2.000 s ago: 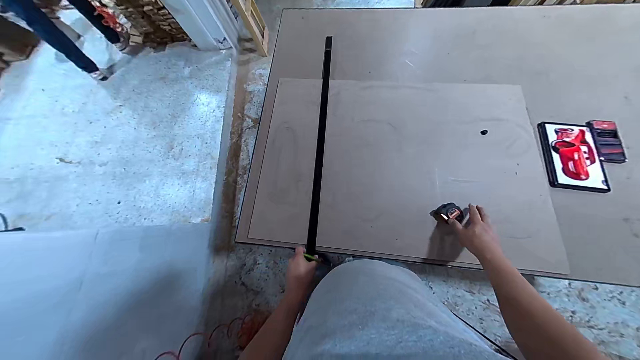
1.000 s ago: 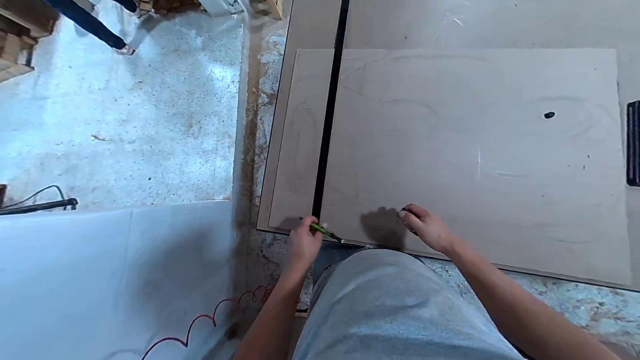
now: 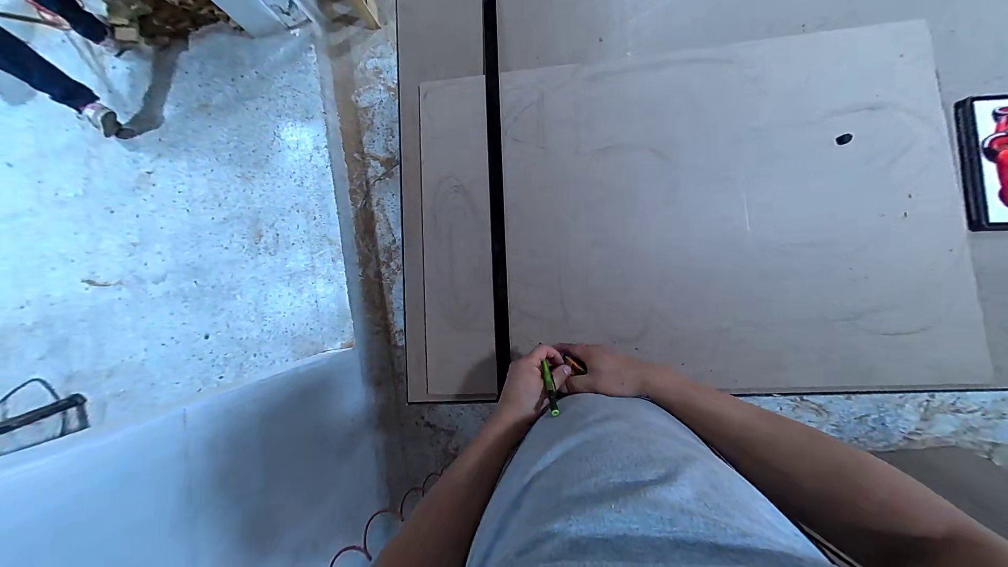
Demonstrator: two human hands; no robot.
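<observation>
My left hand [image 3: 535, 379] grips a green marker or pen [image 3: 549, 382] close to my body, at the near edge of a large flat board. Touching it, my right hand [image 3: 602, 370] is closed around a small black and orange tool [image 3: 575, 365], mostly hidden, which looks like a tape measure. A long black straight bar [image 3: 495, 197] lies across the boards, running away from me; its near end is beside my left hand. Beneath it a smaller greyish sheet [image 3: 709, 220] rests on a larger board [image 3: 413, 236].
A framed picture of a red car [image 3: 970, 165] lies at the right. A small black spot [image 3: 844, 139] shows on the sheet. On the floor at upper left stands a person, with legs and a shoe [image 3: 102, 118] visible. A red coiled hose [image 3: 366, 543] hangs at lower left.
My right hand, further right on the sheet before with the dark tool, has moved left to meet my left hand. The view has shifted somewhat.
</observation>
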